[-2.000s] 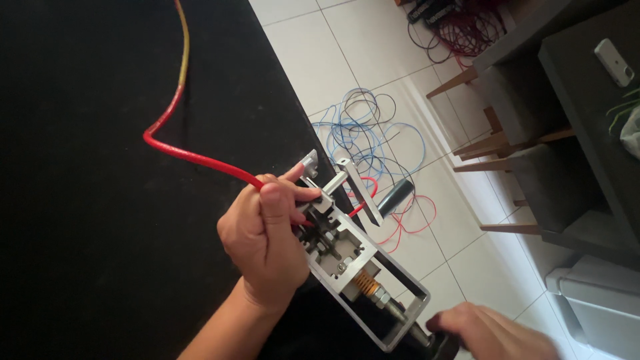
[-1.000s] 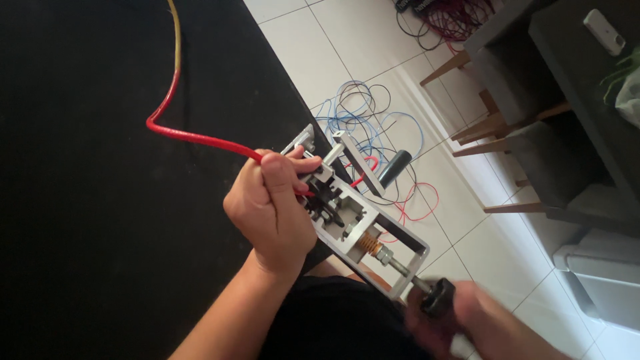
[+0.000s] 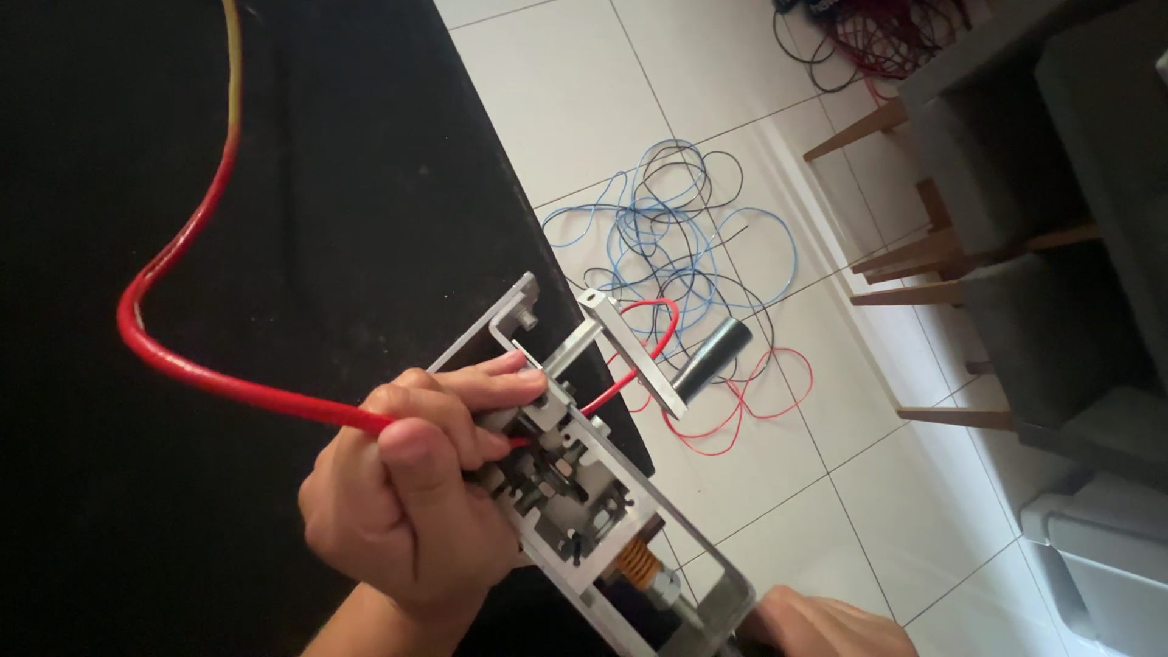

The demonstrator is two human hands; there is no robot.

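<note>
My left hand (image 3: 420, 493) grips a thick red cable (image 3: 246, 388) between thumb and fingers, its fingertips resting at the upper end of a metal-framed hand-crank wire stripping machine (image 3: 630, 511). The cable enters the frame, and a red length comes out on the far side beneath the crank arm (image 3: 634, 356). A black crank handle (image 3: 712, 360) sticks out to the right. An orange spring (image 3: 641, 561) sits on a threaded shaft near the lower end. My right hand (image 3: 821, 625) is at that lower end, partly cut off by the bottom edge; what its fingers hold is hidden.
A black tabletop (image 3: 274, 228) lies under the cable, its edge running beside the machine. Thin blue, black and red wires (image 3: 675, 237) lie tangled on the tiled floor, with another wire pile (image 3: 885, 46) farther back. Grey chairs (image 3: 1031, 338) with wooden legs and a white bin (image 3: 1095, 547) stand right.
My right hand was on the black knob at the machine's lower end a second ago; that knob is now out of sight. My left hand keeps its hold on the red cable.
</note>
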